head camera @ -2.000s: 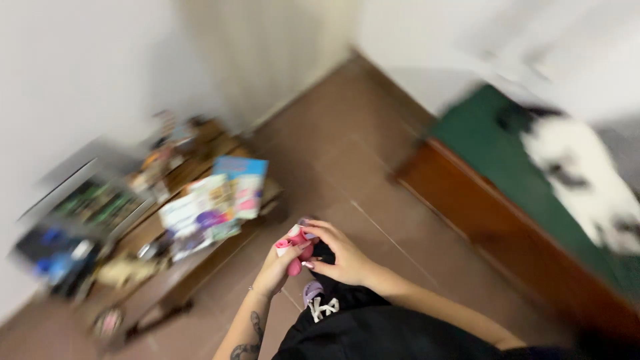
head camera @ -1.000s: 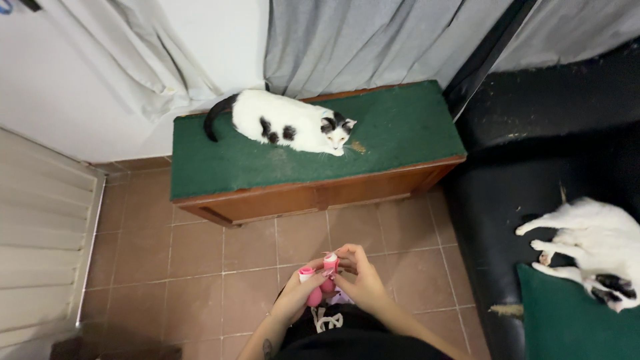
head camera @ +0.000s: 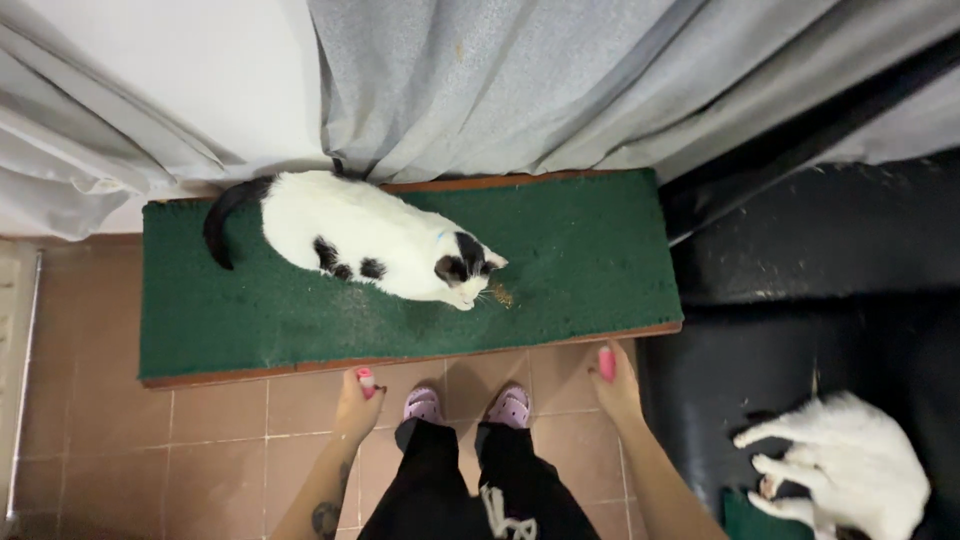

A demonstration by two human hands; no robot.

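My left hand [head camera: 360,405] is closed around a small pink-and-white object [head camera: 366,382], just below the front edge of a wooden bench with a green carpet top [head camera: 585,247]. Around another small pink object [head camera: 607,363] is my right hand [head camera: 616,382], close to the bench's right front edge. What the pink objects are, I cannot tell. A white cat with black patches [head camera: 352,232] lies on the green top, its head lowered beside a small pile of brown bits [head camera: 502,296].
A second white cat [head camera: 855,457] lies on a black sofa [head camera: 720,360] at the right. Grey curtains [head camera: 480,82] hang behind the bench. My feet in lilac clogs [head camera: 510,406] stand on brown floor tiles [head camera: 217,480].
My hands were together a second ago and are now wide apart, each with a pink object. The bench is nearer. The cat's head has turned down toward the brown bits.
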